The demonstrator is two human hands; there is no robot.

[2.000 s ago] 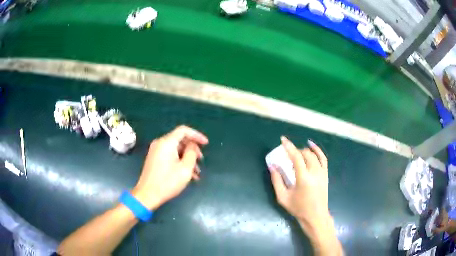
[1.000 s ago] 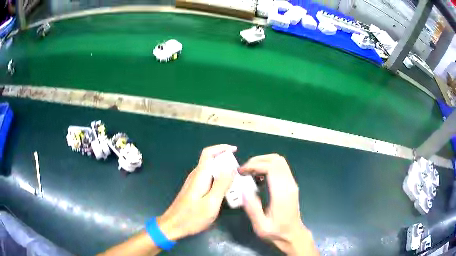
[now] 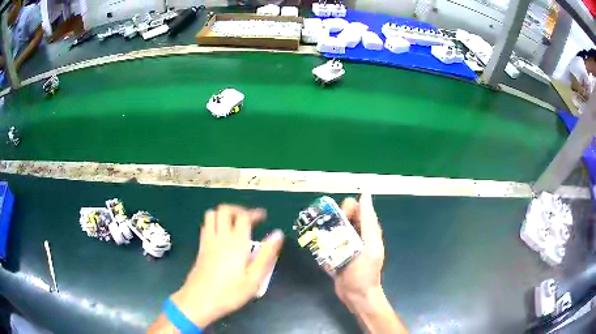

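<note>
My right hand (image 3: 366, 254) holds an open socket base (image 3: 329, 235) on its palm and fingers, the inside facing up with yellow, blue and metal parts showing. My left hand (image 3: 229, 258), with a blue wristband, is just left of it, apart from the base and somewhat blurred. It holds a white piece, likely the front cover (image 3: 264, 269), mostly hidden behind the fingers. Several open bases (image 3: 150, 233) lie clustered on the dark green bench to the left.
A pale strip (image 3: 274, 179) divides the bench from the green belt (image 3: 281, 140), which carries white units (image 3: 225, 102). White assembled pieces (image 3: 547, 228) lie at the right. A thin stick (image 3: 50, 266) and a blue bin (image 3: 5, 218) are at left. A wooden tray (image 3: 248, 32) and blue mat (image 3: 405, 55) are opposite.
My hands have moved apart. The open base now shows in my right hand and the white piece in my left. The view has tilted up, showing more of the far side.
</note>
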